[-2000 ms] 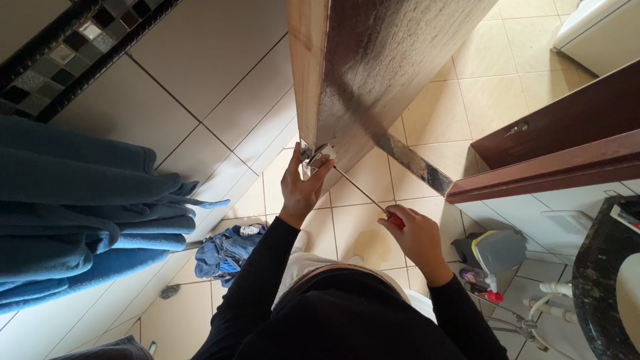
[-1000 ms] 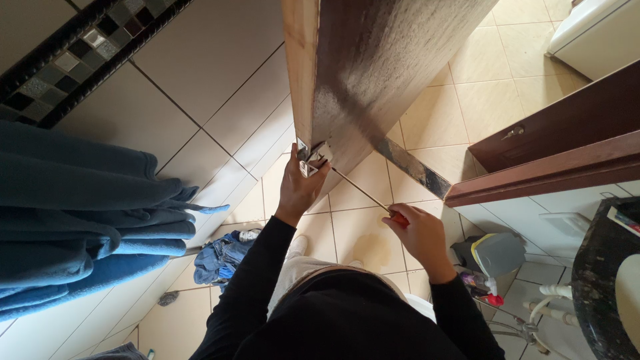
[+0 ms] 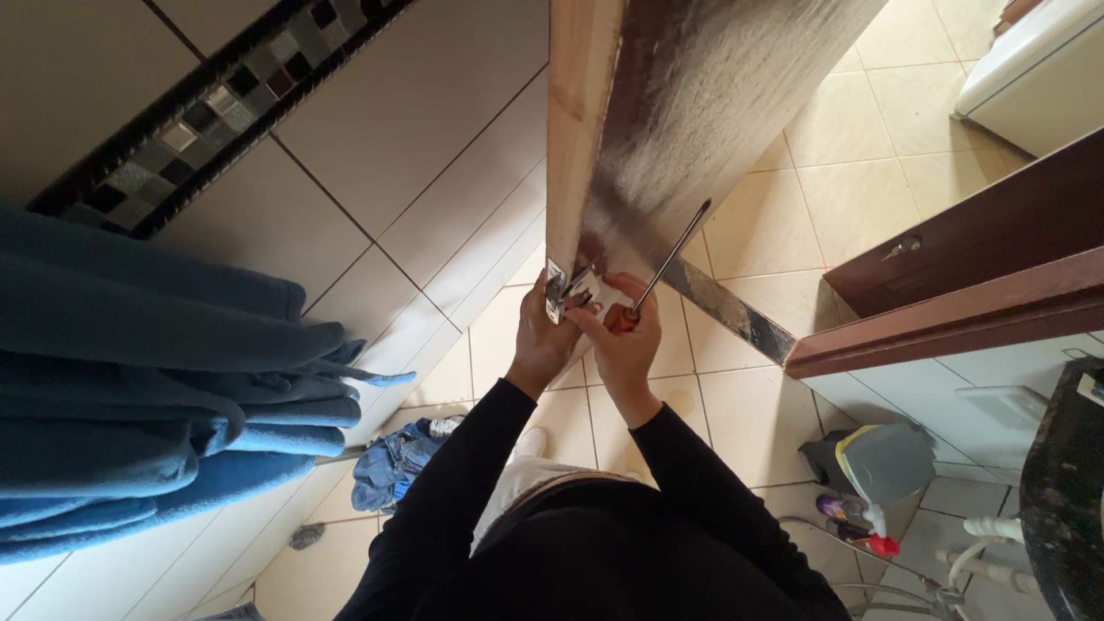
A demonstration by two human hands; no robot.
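A dark wooden door (image 3: 681,112) with a bare wood edge (image 3: 576,129) stands ahead of me. At that edge my left hand (image 3: 545,336) holds a metal door lock fitting (image 3: 556,291), whose faceplate lies against the door edge. My right hand (image 3: 628,341) keeps a screwdriver (image 3: 673,259) by its orange handle, its shaft pointing up and away to the right. The thumb and a finger of that hand are at the fitting's metal plate (image 3: 585,289). Whether they pinch a small part there cannot be told.
Blue towels or robes (image 3: 155,388) hang at the left by the tiled wall. Blue clothes (image 3: 397,461) lie on the floor. To the right are a reddish-brown door frame (image 3: 949,319), a grey bin (image 3: 884,461), bottles (image 3: 849,517) and a dark stone counter (image 3: 1065,492).
My right hand has moved up and left to the fitting. The screwdriver's tip, earlier at the fitting, now points away from it. My left hand stays at the door edge.
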